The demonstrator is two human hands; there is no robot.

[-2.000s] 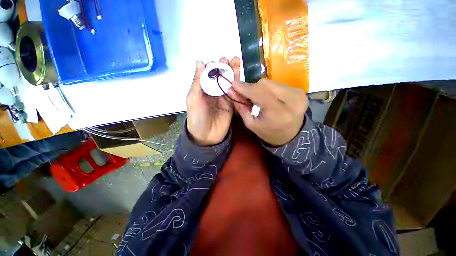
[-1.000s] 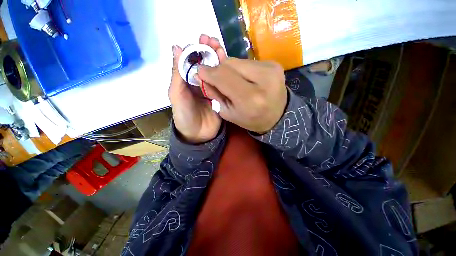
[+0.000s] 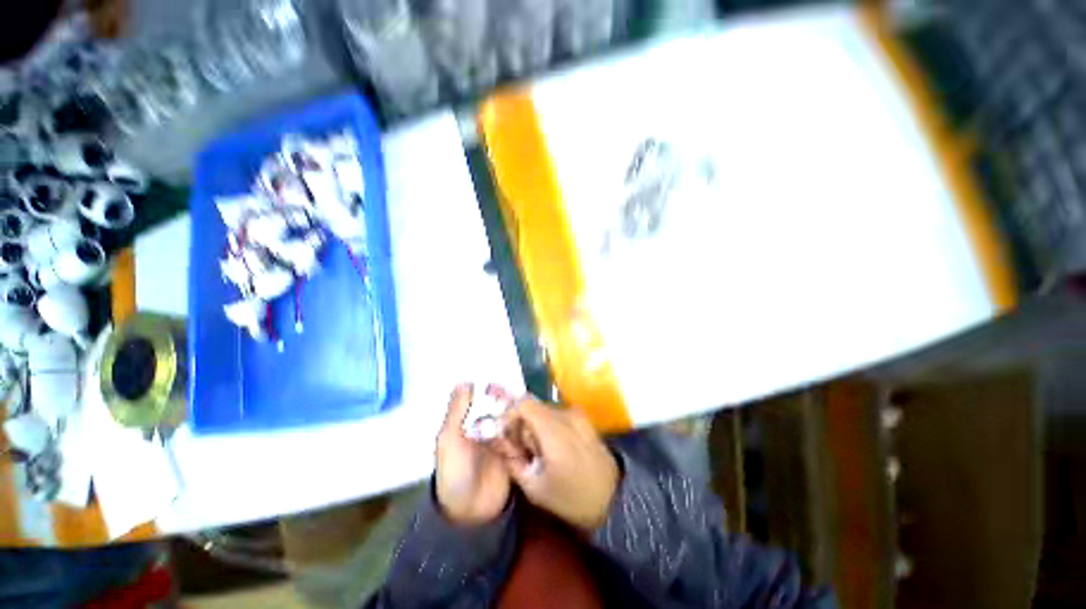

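My left hand [image 3: 470, 470] holds a small white lamp base [image 3: 486, 412] in its fingers at the table's front edge. My right hand [image 3: 557, 462] is against the base from the right, its fingertips closed at the rim. The view is blurred, so the lead wires and what the right fingertips pinch cannot be made out. A blue parts tray [image 3: 316, 387] stands left of my hands, with several wired white bases [image 3: 276, 232] heaped in its back part and red leads hanging from them.
Orange tape [image 3: 542, 226] and a dark strip [image 3: 506, 256] cross the table. A clear parts bag [image 3: 647, 188] lies on the right white sheet [image 3: 762, 274]. A round reel [image 3: 141, 371] and white housings [image 3: 62, 309] are at left. Cartons [image 3: 965, 476] stand below right.
The view has lifted and swung, so the whole tray, the housings and the parts bag now show. My hands appear lower and smaller, still together at the base.
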